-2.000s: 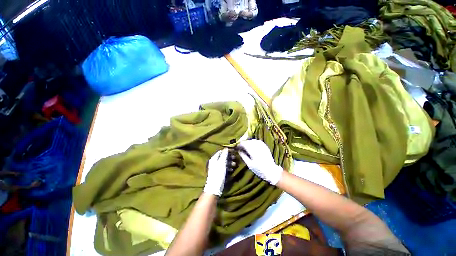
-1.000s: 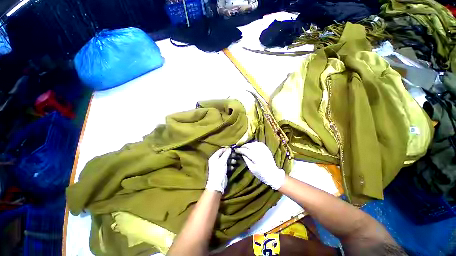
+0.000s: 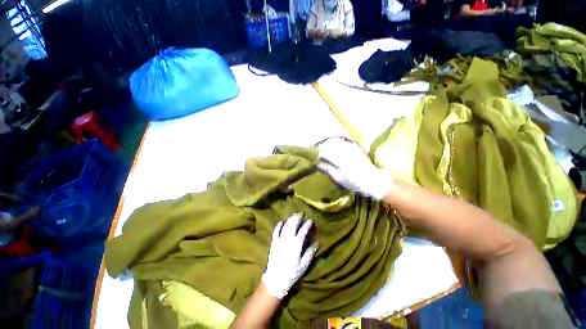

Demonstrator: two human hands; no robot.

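Note:
An olive jacket body (image 3: 199, 225) lies bunched on the white table, with deep folds at its right and paler lining showing at its lower left. My left hand (image 3: 289, 256), in a white knit glove, rests on the middle of the cloth with its fingers slightly spread. My right hand (image 3: 353, 168), also gloved, is at the jacket's upper right edge. Its fingers touch the cloth there, and whether they grip it is unclear. The zip edge is mostly hidden behind my right hand and forearm.
A second olive jacket (image 3: 491, 148) with yellow-green lining lies at the right. A blue plastic bag (image 3: 183, 83) sits at the table's far left corner. Black cloth (image 3: 294, 63) lies at the far side. A person (image 3: 330, 19) is beyond the table. Blue crates stand on the left.
My hands have parted from their spot together at the jacket's middle. My right hand has moved up to the upper edge; my left has opened flat on the cloth. The view has shifted.

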